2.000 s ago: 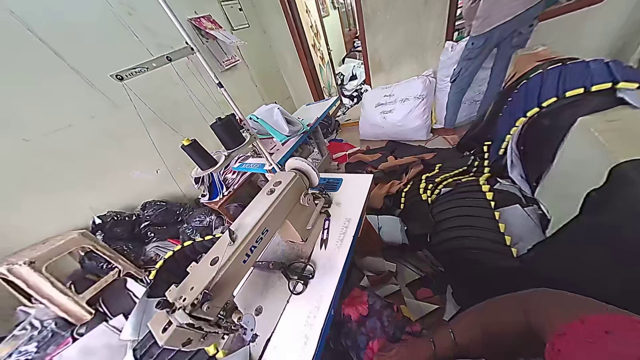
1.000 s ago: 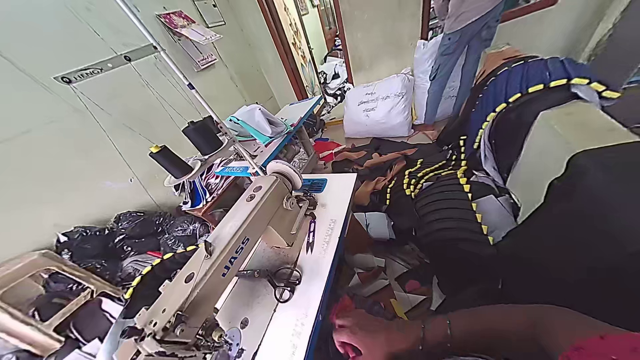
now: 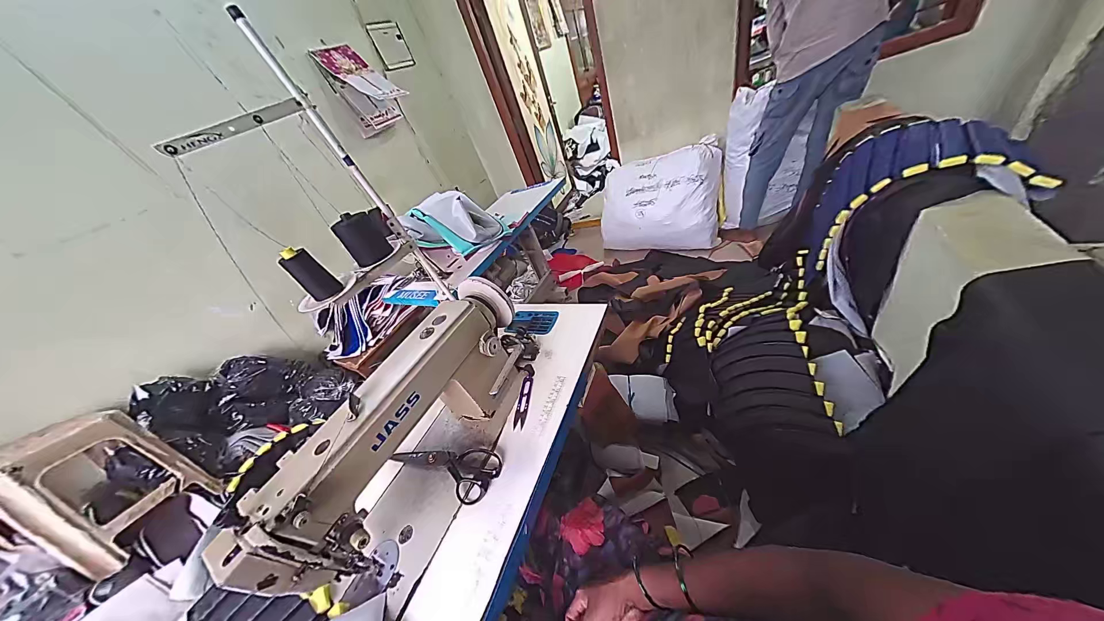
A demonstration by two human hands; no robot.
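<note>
My right hand (image 3: 608, 597) is at the bottom edge, partly cut off, against dark flowered cloth (image 3: 595, 539) beside the sewing table; whether it holds anything cannot be told. My left hand is out of view. Left of it stands a beige Jack-style industrial sewing machine (image 3: 388, 414) on a white, blue-edged table (image 3: 483, 535). Black-handled scissors (image 3: 470, 474) and small thread snips (image 3: 523, 397) lie on the tabletop. Under the machine's head is a dark pleated piece with yellow tabs (image 3: 276, 604). Black pleated pieces with yellow edging (image 3: 759, 379) are heaped to the right.
Two thread cones (image 3: 310, 274) stand on a rack behind the machine. Black plastic bags (image 3: 181, 414) and a beige plastic chair (image 3: 86, 483) are at left. Fabric scraps (image 3: 673, 492) cover the floor. A stuffed white sack (image 3: 662, 197) sits at the back, near a standing person (image 3: 806, 95).
My right hand has moved down toward the bottom edge of the view since one second ago. The scissors and snips remain on the table.
</note>
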